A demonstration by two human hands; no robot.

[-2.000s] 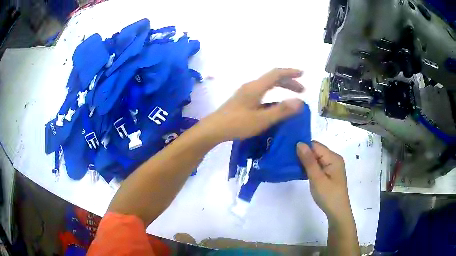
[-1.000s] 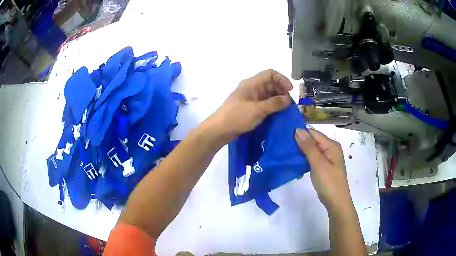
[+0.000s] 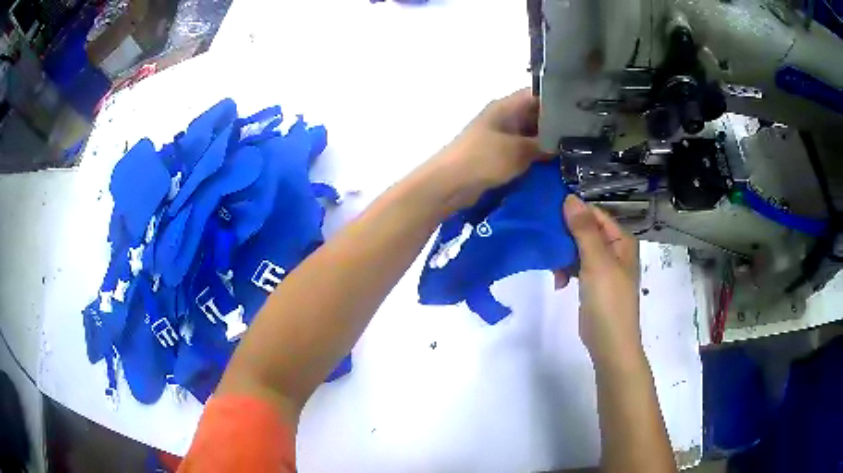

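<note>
A blue pouch [image 3: 522, 226] lies at the needle area [image 3: 601, 166] of the sewing machine, its upper right edge against the metal parts. My left hand [image 3: 499, 139] holds its upper edge; the fingertips are partly hidden behind the machine head. My right hand [image 3: 599, 242] grips its right edge, thumb on top, just below the needle area. A white buckle [image 3: 451, 248] lies on the pouch's left part, and a short blue strap [image 3: 488, 305] hangs from its lower edge.
A pile of blue pouch pieces [image 3: 203, 222] with white buckles and lettering is on the white tabletop [image 3: 407, 388] at the left, partly behind my left forearm. The grey-cream sewing machine [image 3: 776, 46] stands at the right. Boxes and other clutter are beyond the table at upper left.
The pouch has moved up and right from the open tabletop to the needle area, with both hands on it. The left hand has moved up beside the machine head.
</note>
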